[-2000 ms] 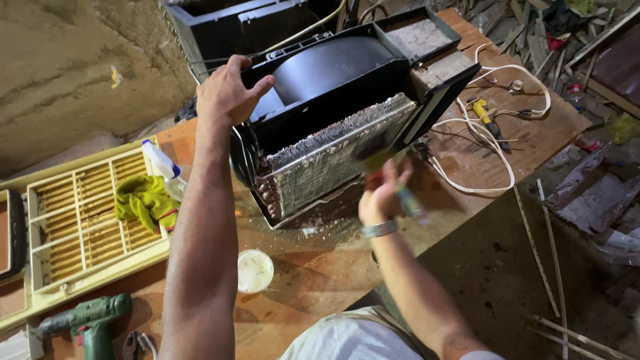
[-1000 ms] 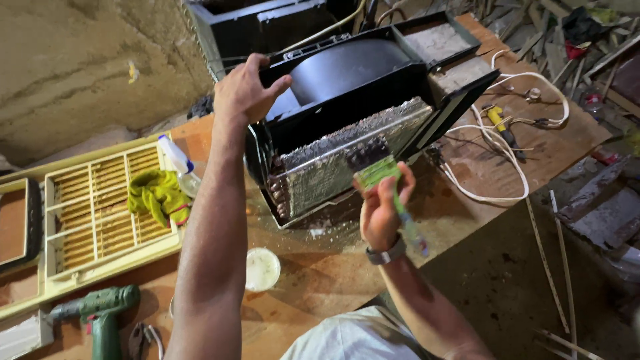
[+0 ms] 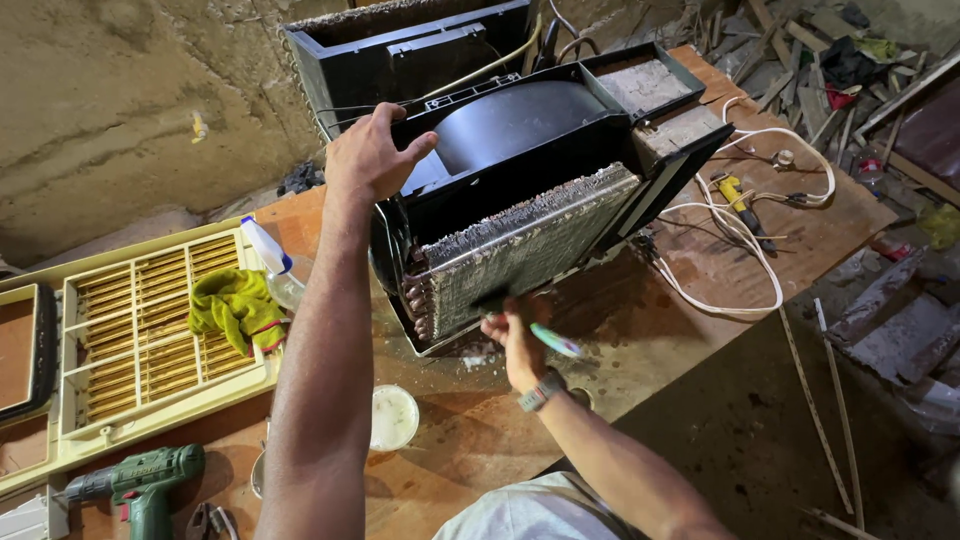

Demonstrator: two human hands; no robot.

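My left hand point(image 3: 375, 161) rests on the top edge of a black air-conditioner housing point(image 3: 517, 180), fingers spread, its arm crossing the view. In my right hand point(image 3: 523, 345) is a brush point(image 3: 555, 340) with a light green handle; its dark bristles are blurred near the lower part of the finned coil point(image 3: 525, 255). The coil leans along the front of the housing, with copper bends point(image 3: 418, 304) at its left end. White residue point(image 3: 478, 360) lies below it. A round tub of pale liquid point(image 3: 394, 418) stands nearer to me.
At left, a cream front grille point(image 3: 75, 358) carries a yellow-green glove point(image 3: 238, 304) beside a spray bottle point(image 3: 264, 244). A green drill point(image 3: 150, 480) lies below. White cable point(image 3: 772, 300) and a yellow-handled tool point(image 3: 735, 196) lie at right. Another black housing point(image 3: 360, 71) stands behind, and rubble covers the floor beyond.
My right hand and the brush have moved from in front of the coil's right part down and left to its lower edge. My left hand keeps its place on the housing.
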